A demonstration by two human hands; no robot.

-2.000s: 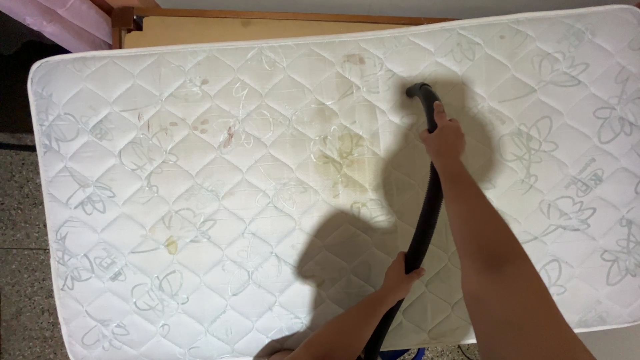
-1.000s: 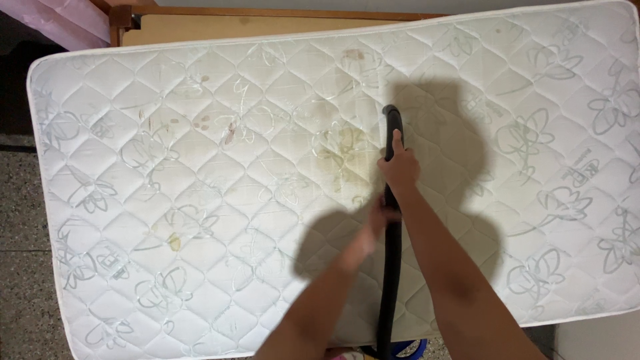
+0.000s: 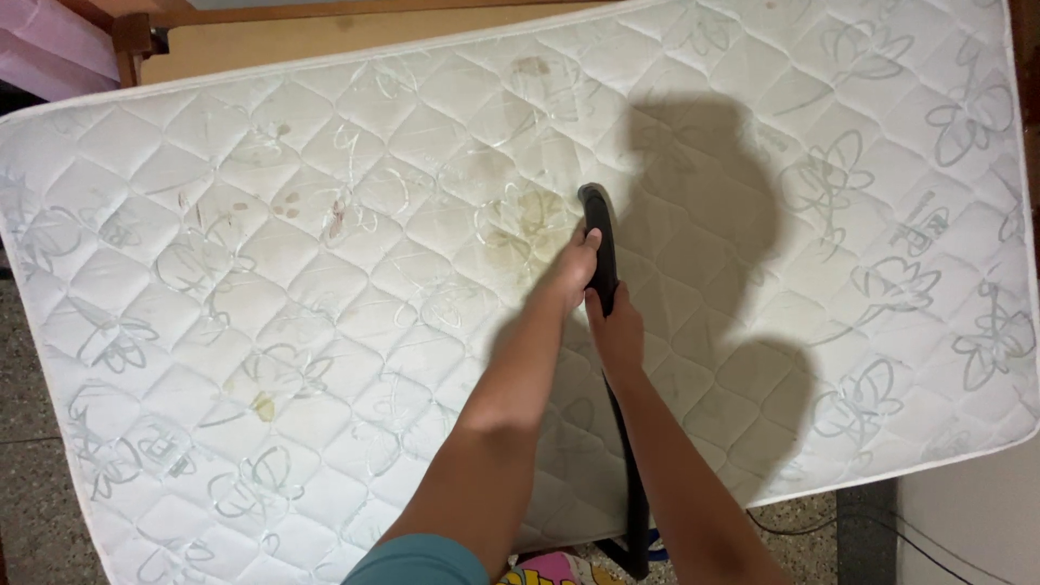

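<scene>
A white quilted mattress [image 3: 390,341] with a printed flower pattern fills most of the view and bears yellowish and brownish stains. The black vacuum cleaner hose end [image 3: 600,213] touches or hovers just over it, right of the large yellow stain [image 3: 528,223]. My left hand [image 3: 578,264] grips the hose end near its tip. Just below, my right hand [image 3: 619,325] is closed around the same piece. From my hands the black hose [image 3: 636,504] runs down past the mattress's near edge. My shadow falls to the right of my hands.
Behind the mattress is a wooden bed frame [image 3: 325,15] with a tan board [image 3: 268,49]. Pink cloth [image 3: 57,41] hangs at the upper left. Dark cables [image 3: 812,528] lie on the speckled floor [image 3: 804,552] at the lower right. A colourful printed cloth [image 3: 552,569] shows at the bottom edge.
My left hand has moved up the hose, from below my right hand to above it, near the tip. The hose end has moved left towards the large yellow stain since the earliest frame.
</scene>
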